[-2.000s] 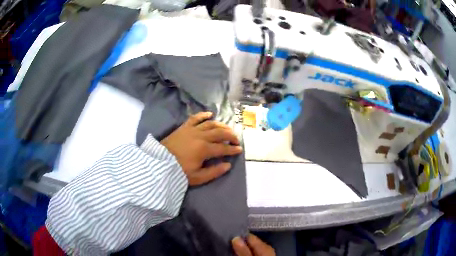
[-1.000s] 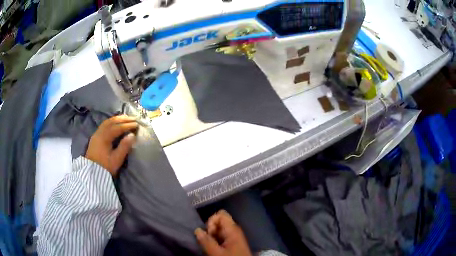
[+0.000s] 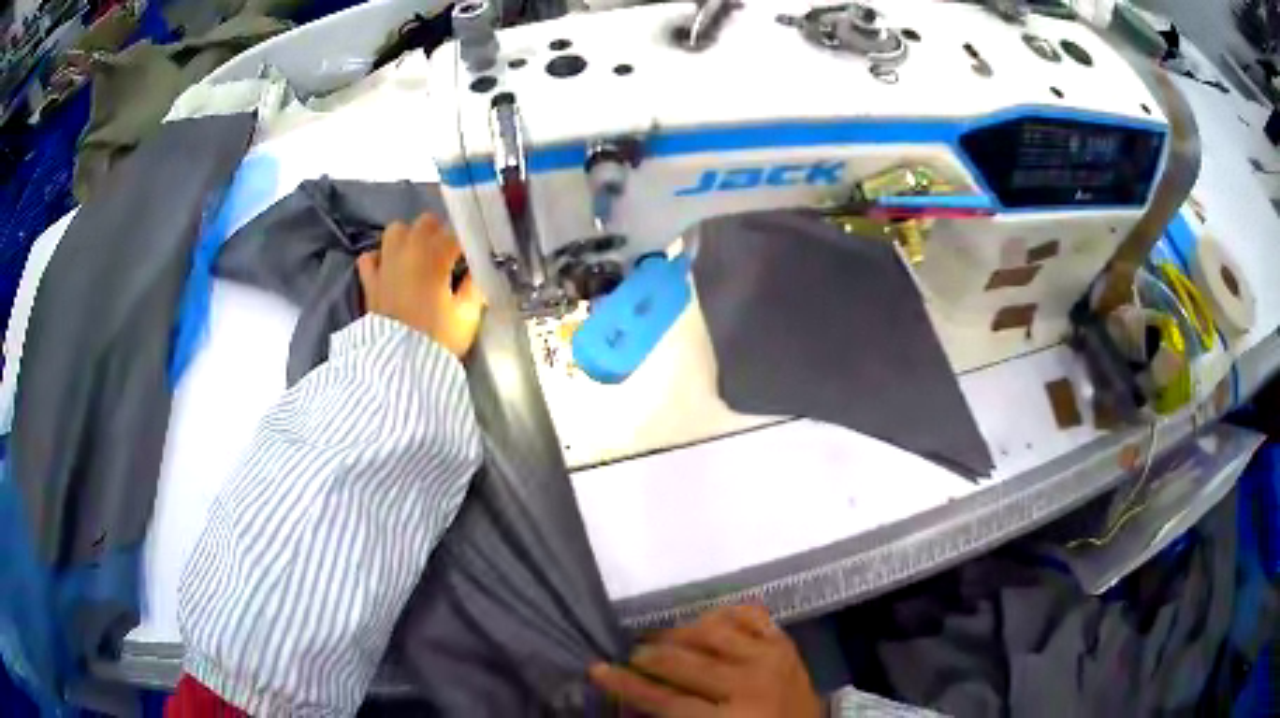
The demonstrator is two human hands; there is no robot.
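The dark grey joined work piece (image 3: 527, 512) runs from left of the presser foot down over the table's front edge. My left hand (image 3: 424, 288) lies on its bunched upper part, just left of the needle area, fingers pointing away. My right hand (image 3: 723, 673) pinches its right edge at the front of the table; the picture's lower edge partly cuts the hand off. The white sewing machine (image 3: 786, 119) has a lit needle area, partly hidden by its head. A blue oval attachment (image 3: 632, 319) sits beside the needle.
A small grey cut piece (image 3: 828, 330) rests on the bed against the machine arm. Long stacked grey pieces (image 3: 120, 323) lie at the left over blue plastic (image 3: 197, 302). Thread or tape rolls (image 3: 1172, 337) are at the far right. A grey heap (image 3: 1067, 631) lies below right.
My left hand has moved away from me along the fabric, up beside the machine head. The fabric is pulled into long folds towards my right hand. The camera view has shifted.
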